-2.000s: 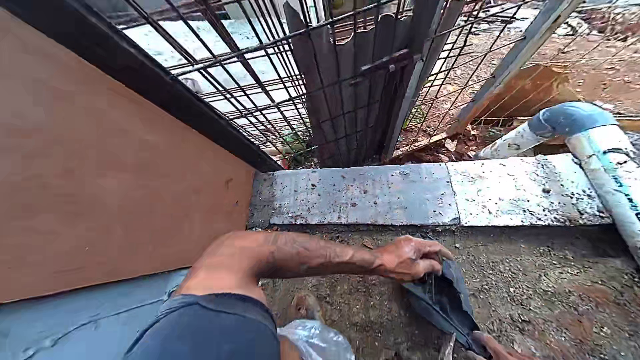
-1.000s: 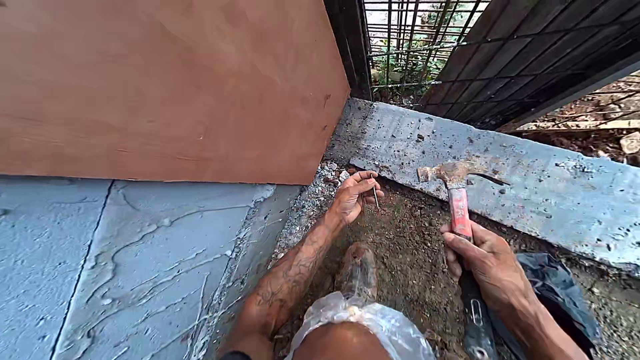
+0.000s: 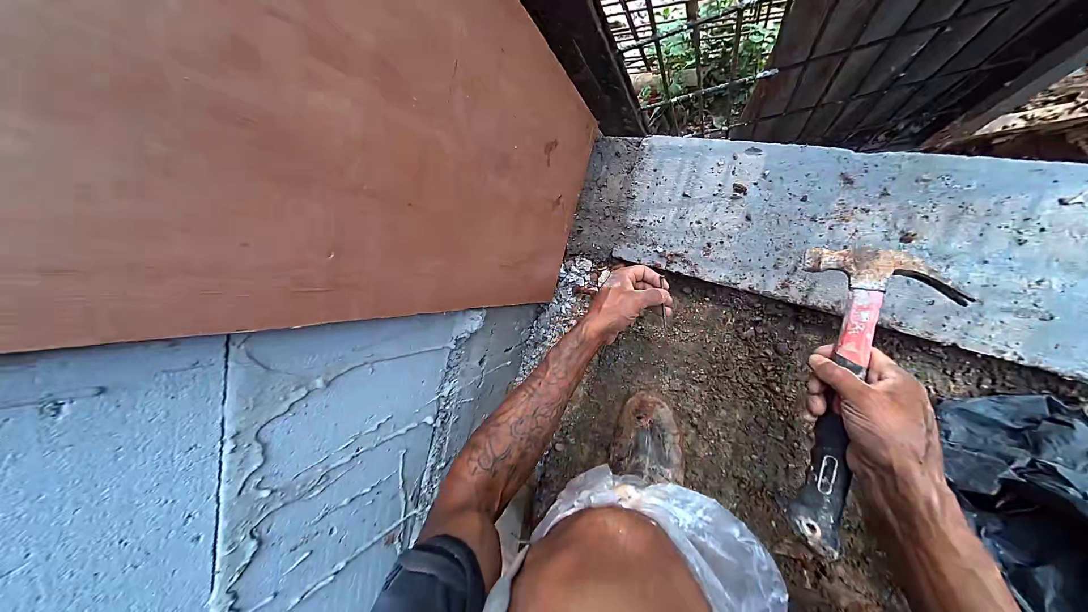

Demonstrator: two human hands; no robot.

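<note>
My right hand (image 3: pixel 880 404) grips a claw hammer (image 3: pixel 860 327) by its black and red handle, the rusty head up and the claw pointing right. My left hand (image 3: pixel 625 302) pinches a thin nail (image 3: pixel 664 306) between thumb and fingers, near the lower corner of a reddish-brown plywood panel (image 3: pixel 280 161). Below the left hand is bare soil. The hammer head appears over a grey concrete ledge (image 3: pixel 731 204), apart from the nail.
Grey blockwork with dried mortar runs (image 3: pixel 340 450) lies at the lower left. Black plastic (image 3: pixel 1016 476) lies at the right. Wire mesh (image 3: pixel 697 64) and dark boards stand behind the ledge. My boot (image 3: pixel 650 433) and plastic-wrapped knee are below.
Two seconds ago my hands were at the black plastic; one second ago they held the hammer and nail. The view has swung left toward the panel since the first frame.
</note>
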